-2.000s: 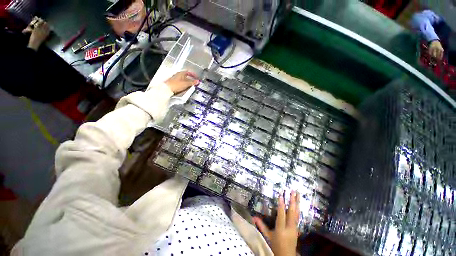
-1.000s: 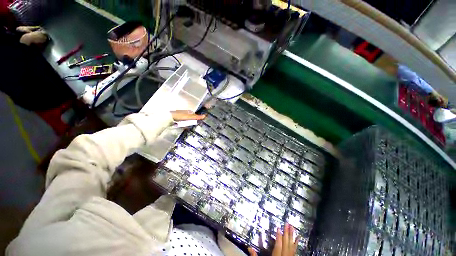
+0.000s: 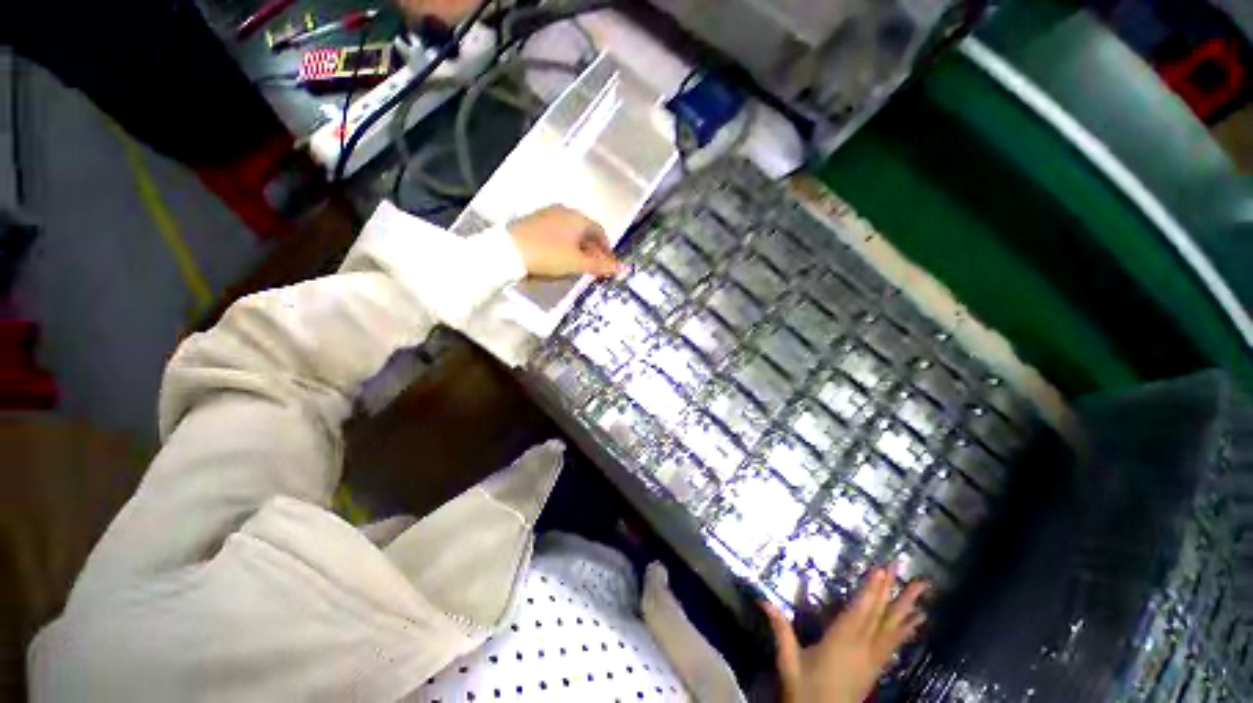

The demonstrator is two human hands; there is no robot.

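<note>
A clear blister tray [image 3: 636,474] lies tilted in the picture in front of me, with rows of shiny circuit boards [image 3: 804,326] in its pockets. My left hand [image 3: 563,247] is at the tray's left edge, fingers bent and fingertips together over the boards there. Whether it pinches a small piece is too blurred to tell. Pale white-edged sheets [image 3: 550,295] show under and beside it. My right hand [image 3: 855,643] is at the tray's near right edge, fingers spread, with nothing seen in it.
Stacked blister trays [image 3: 1099,549] stand at the right. A white divided box [image 3: 557,172] lies beyond my left hand. Cables [image 3: 474,110], a blue item [image 3: 705,110], a power strip [image 3: 405,103] and a red-yellow meter [image 3: 344,63] lie behind. A green conveyor [image 3: 962,192] runs behind the tray.
The view has shifted and turned. My left hand has moved from flatter on the sheets to the boards at the tray's left edge, fingers now bent. My right hand stays at the near right edge.
</note>
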